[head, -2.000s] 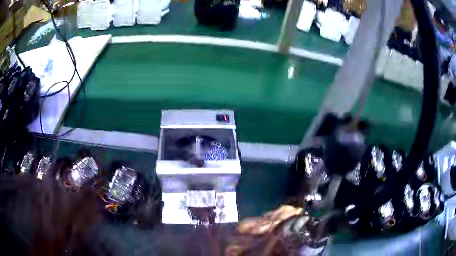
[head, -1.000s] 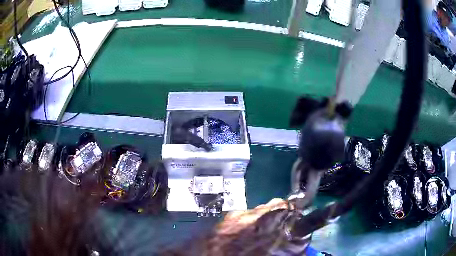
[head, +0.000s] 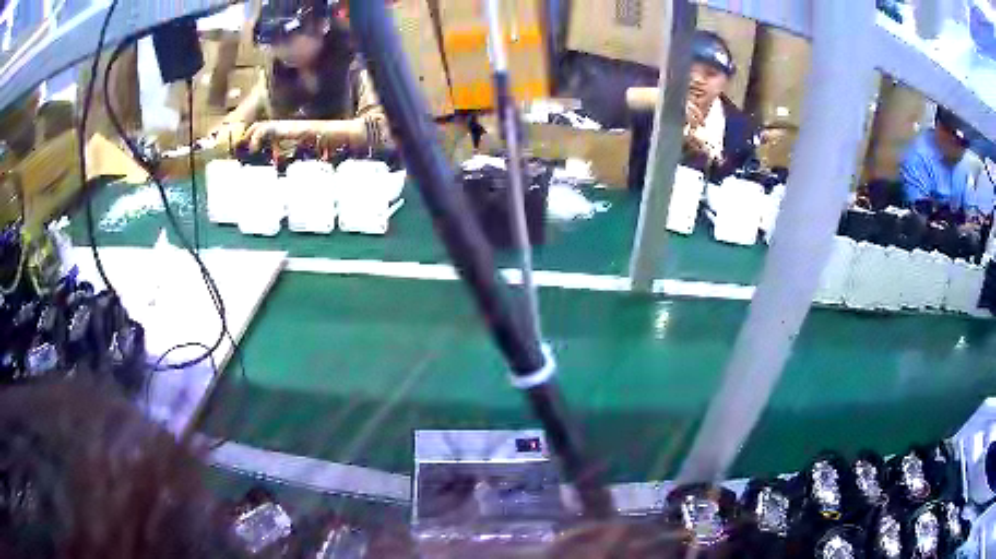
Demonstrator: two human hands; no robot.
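Observation:
The white-grey screw feeder (head: 470,444) stands at the bottom centre, its front cut off by the blur and the picture's edge. Round black housings with pale boards (head: 827,486) stand in rows at the lower right. Partly visible pale boards (head: 262,524) lie left of the feeder. A thick black cable (head: 464,246) with a white band slants down to a brown blur at the bottom edge. That blur may be my right hand, but its shape and grip cannot be made out. My left hand cannot be seen. A large brown blur at the lower left is unclear.
A white board (head: 164,295) with thin black cables over it lies at the left, beside stacked black units (head: 66,333). A pale post (head: 781,251) slants down at the right. Across the green bench (head: 437,360) are white housings (head: 311,197), a black bin (head: 502,197) and several people.
The view has tilted up, so the feeder and housings sit lower and people across the bench show. The black cable now crosses the centre. My right hand is no longer clearly visible.

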